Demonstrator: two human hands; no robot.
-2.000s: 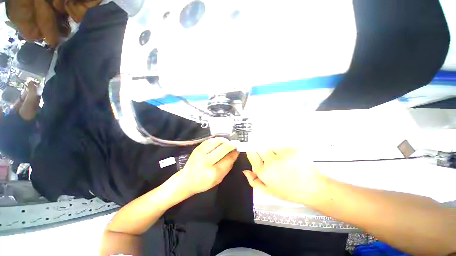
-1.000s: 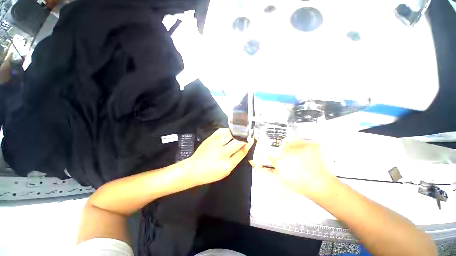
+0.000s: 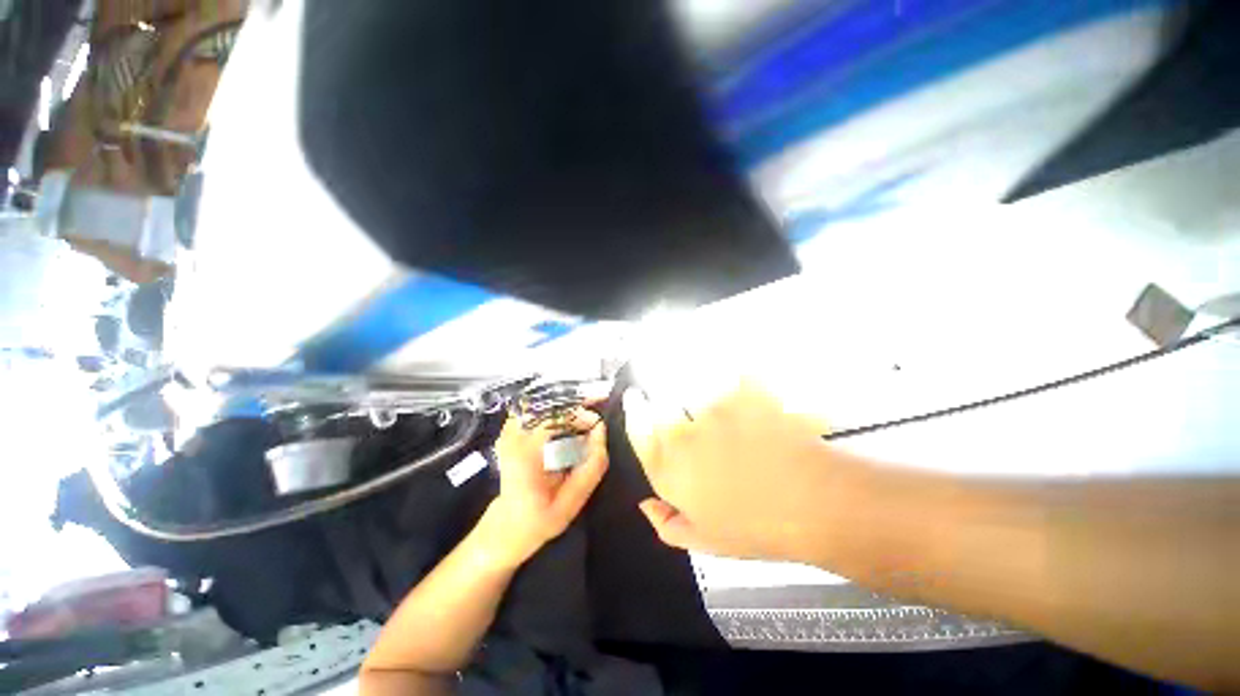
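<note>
A black garment (image 3: 544, 585) lies under the sewing machine's needle area and hangs over the table's front edge. A small white label (image 3: 467, 469) shows on the cloth. My left hand (image 3: 544, 483) is at the presser foot, fingers bent on the cloth, holding its edge. My right hand (image 3: 721, 469) lies right of it, fingertips at the cloth's right edge near the foot; its grip is hidden by glare. The presser foot and needle (image 3: 555, 405) are partly hidden by machine parts and fingers. The large white sewing machine (image 3: 245, 258) fills the upper view, blurred.
A wide black strap (image 3: 517, 150) wraps the machine head. A curved guard (image 3: 272, 519) arcs over the cloth at left. A perforated metal rail (image 3: 272, 664) is at lower left, a measuring tape (image 3: 870, 625) along the table front, and a thin dark line (image 3: 1006, 394) at right.
The view has swung closer over the machine, so the black strap now covers the upper middle. Both hands remain near the foot. The dark care label and thread snips no longer show.
</note>
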